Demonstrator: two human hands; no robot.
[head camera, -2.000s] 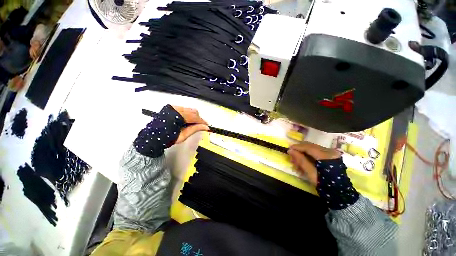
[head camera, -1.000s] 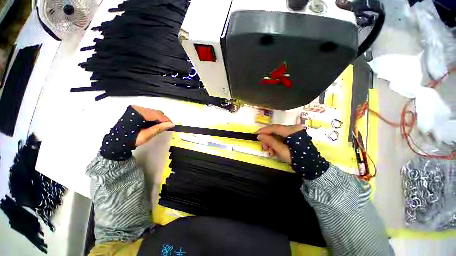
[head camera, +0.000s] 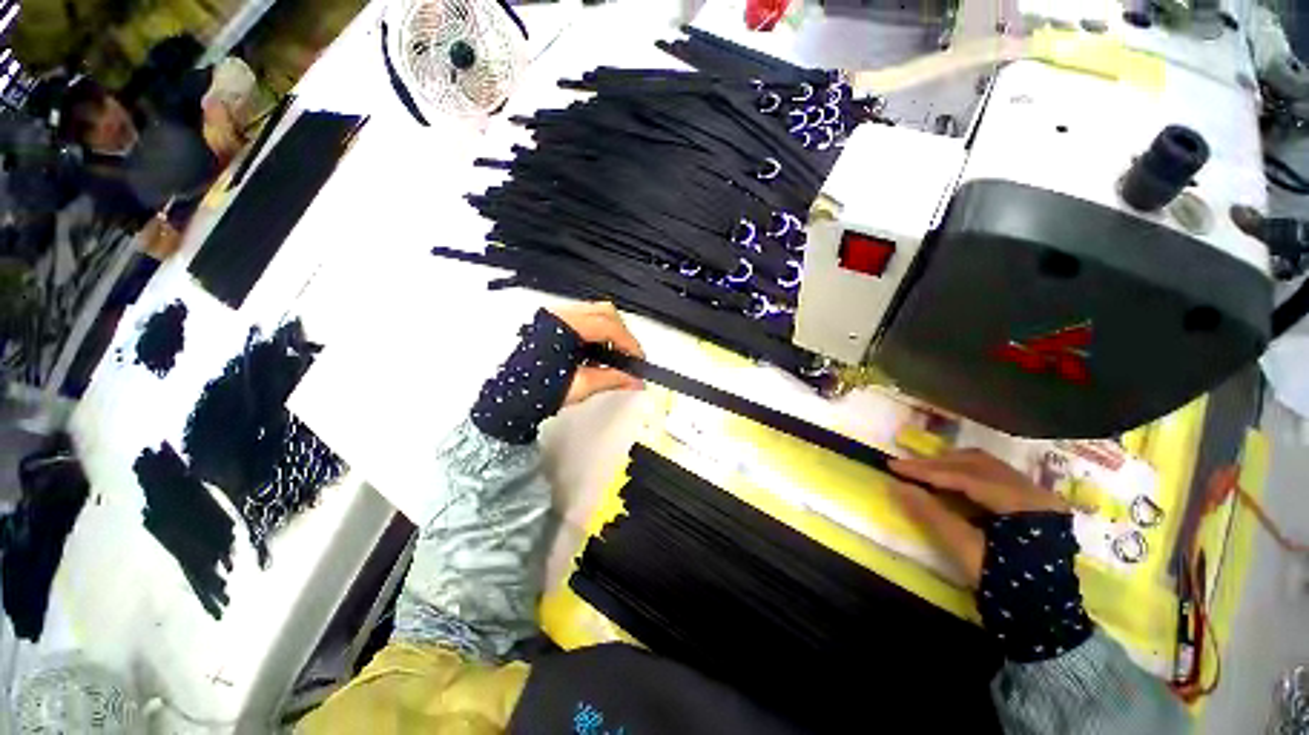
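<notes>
My left hand (head camera: 603, 352) and my right hand (head camera: 955, 495) hold a narrow black strap (head camera: 761, 412) stretched between them. It slopes down to the right, in front of the sewing machine (head camera: 1077, 309) and above the yellow work surface (head camera: 847, 507). Both hands are closed on the strap near its two ends; its exact ends are hidden in the fingers. A stack of flat black straps (head camera: 761, 574) lies just below, close to my body. The needle area is hidden behind the machine's dark head cover.
A fanned pile of black straps with silver rings (head camera: 646, 187) lies left of the machine. A round fan (head camera: 457, 58) stands behind it. More black straps (head camera: 273, 208) lie at the left, with a person (head camera: 122, 137) beyond. A red-orange cord (head camera: 1210, 488) lies at the right.
The view has swung, so the machine and straps sit further right and lower than one second ago. Both hands still hold the strap taut between them.
</notes>
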